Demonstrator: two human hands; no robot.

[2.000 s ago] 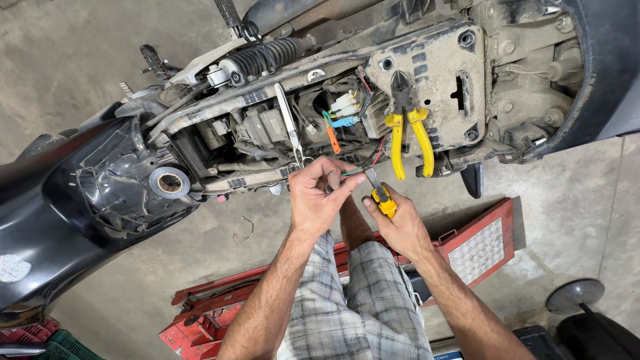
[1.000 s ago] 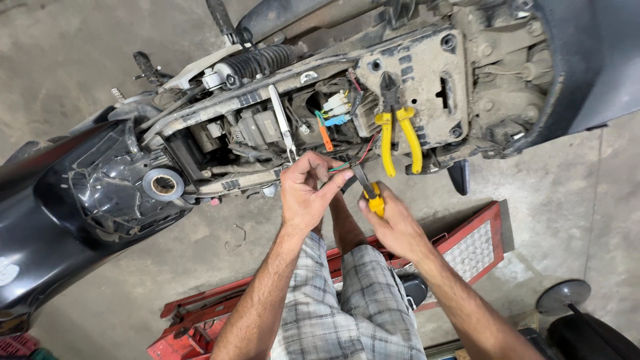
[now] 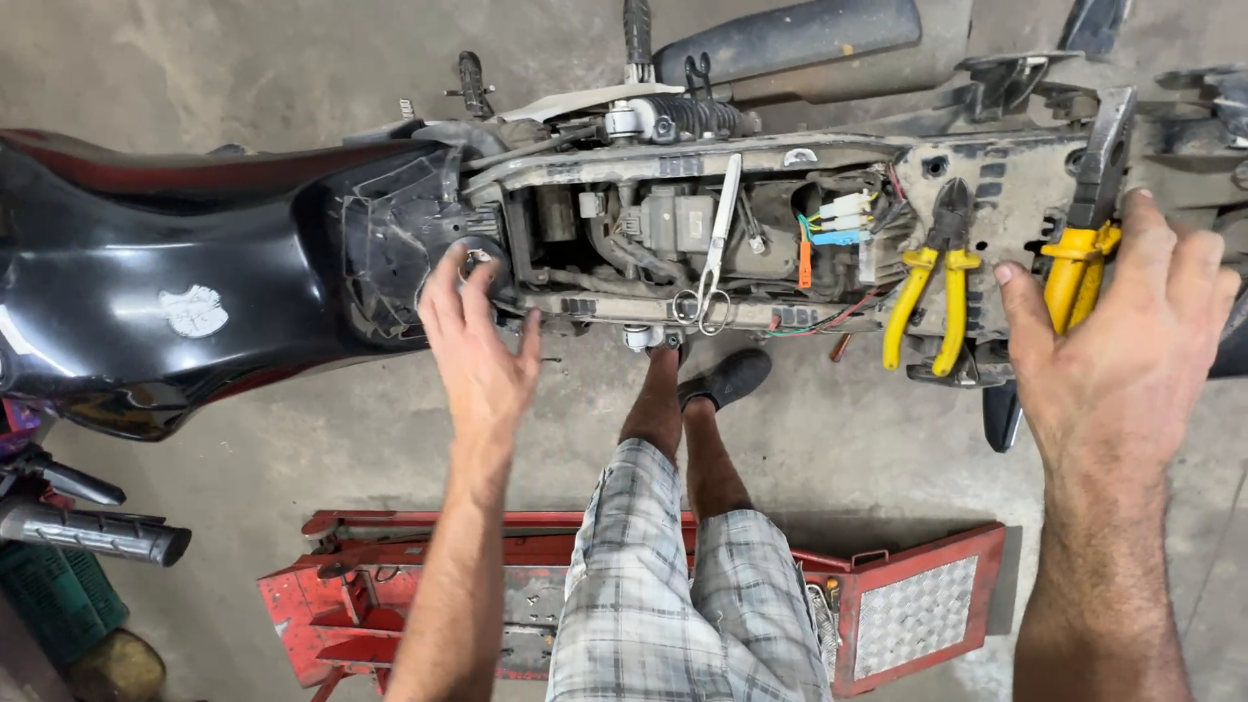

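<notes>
My left hand (image 3: 478,361) is over a roll of black tape (image 3: 502,278), fingertips at its centre, thumb apart; contact is unclear. Spread around the yellow handles of combination pliers (image 3: 1097,166) are the thumb and fingers of my right hand (image 3: 1116,361), which partly hides them. Yellow-handled diagonal cutters (image 3: 948,229) lie on the rear metal plate, left of that hand. Between my hands, scissors (image 3: 720,234) rest across the motorcycle frame (image 3: 770,314). Thin red and green wires (image 3: 838,317) hang at the frame's near edge. White connectors (image 3: 846,207) and an orange one (image 3: 804,263) sit inside.
A black glossy motorcycle body panel (image 3: 234,253) extends left. The shock absorber (image 3: 697,117) and exhaust (image 3: 819,44) lie beyond the frame. Below, a red metal stand (image 3: 921,624) is on the floor behind my legs. A handlebar grip (image 3: 93,531) and green crate (image 3: 63,595) are lower left.
My left hand has let go of the wires and moved left to the tape roll. My right hand, which held the yellow-handled pliers near the wires, has moved right with them to the rear plate and opened.
</notes>
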